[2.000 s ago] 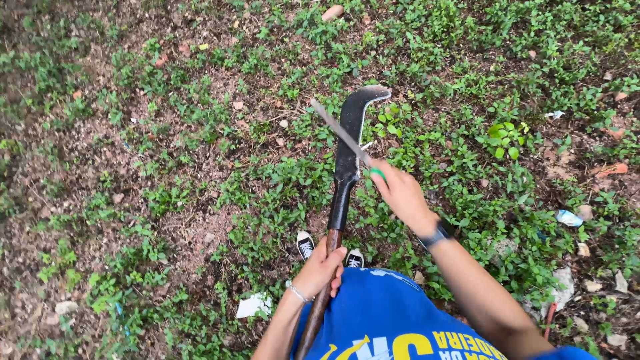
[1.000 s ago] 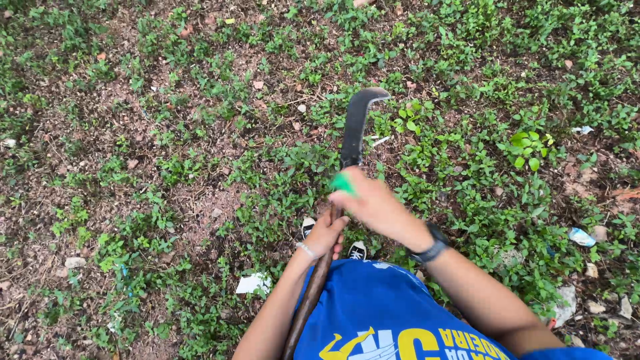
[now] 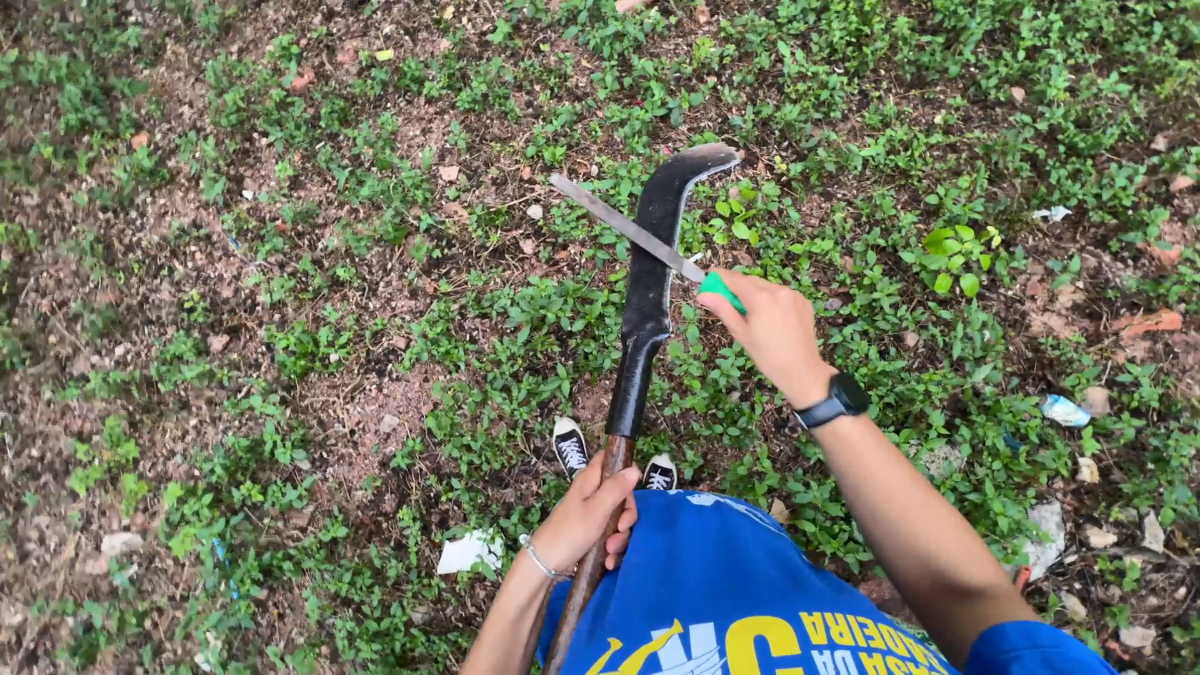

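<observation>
A billhook with a dark hooked blade [image 3: 651, 272] and a long wooden handle [image 3: 589, 570] points up and away from my body. Around the handle, below the black metal socket, my left hand [image 3: 592, 511] is closed. My right hand [image 3: 771, 328] grips the green handle [image 3: 723, 292] of a flat metal file [image 3: 619, 221]. The file lies slantwise across the blade, its tip reaching past the blade's left side. Whether it touches the edge is hard to tell.
Low green weeds and bare soil surround me, with a white scrap [image 3: 471, 551] left of my sneakers [image 3: 569, 444]. Stones [image 3: 1044, 539], a crumpled wrapper [image 3: 1066, 411] and a reddish fragment [image 3: 1149, 323] lie on the right.
My right hand has moved up from near the socket a second ago, and the file again crosses the blade, as it did two seconds ago. My left hand still holds the wooden handle.
</observation>
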